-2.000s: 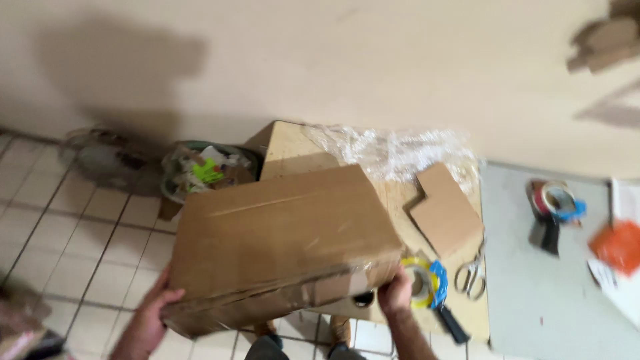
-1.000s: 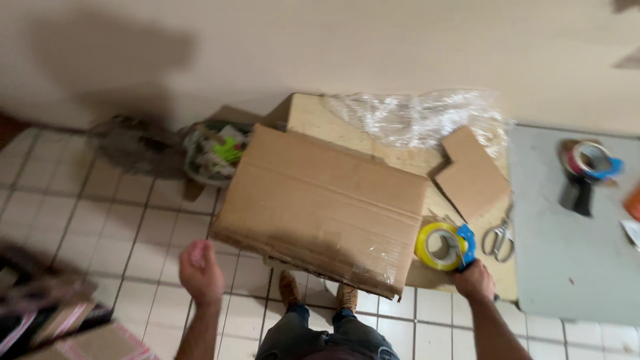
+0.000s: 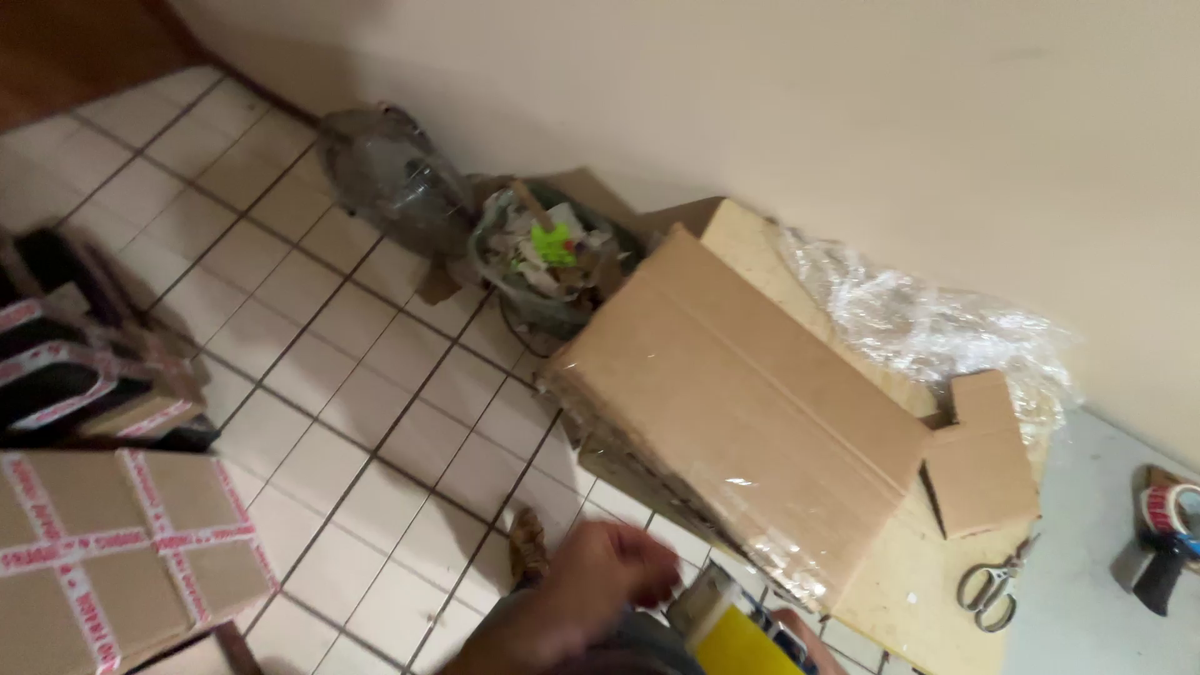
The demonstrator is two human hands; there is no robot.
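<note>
A cardboard box (image 3: 741, 403) with clear tape along its near edge lies on a pale wooden table (image 3: 947, 600). My right hand (image 3: 808, 642), mostly hidden at the bottom edge, grips a tape dispenser (image 3: 741, 637) that carries yellow tape. Blurred and close beside the dispenser, my left hand (image 3: 609, 572) has its fingers curled; whether it pinches the tape end cannot be told. Scissors (image 3: 989, 591) lie near the table's right edge, below a cut cardboard piece (image 3: 984, 459).
Clear plastic wrap (image 3: 919, 309) lies along the wall side. A second dispenser (image 3: 1162, 544) rests on a grey table (image 3: 1078, 562). A waste bin (image 3: 534, 291) and a grey plastic bag (image 3: 394, 178) stand left of the table. Taped boxes (image 3: 122, 562) are at the lower left.
Both hands held the box two seconds ago; one second ago the box was on the table and my right hand was at the dispenser. The dispenser is now off the table, near my left hand. The view has turned.
</note>
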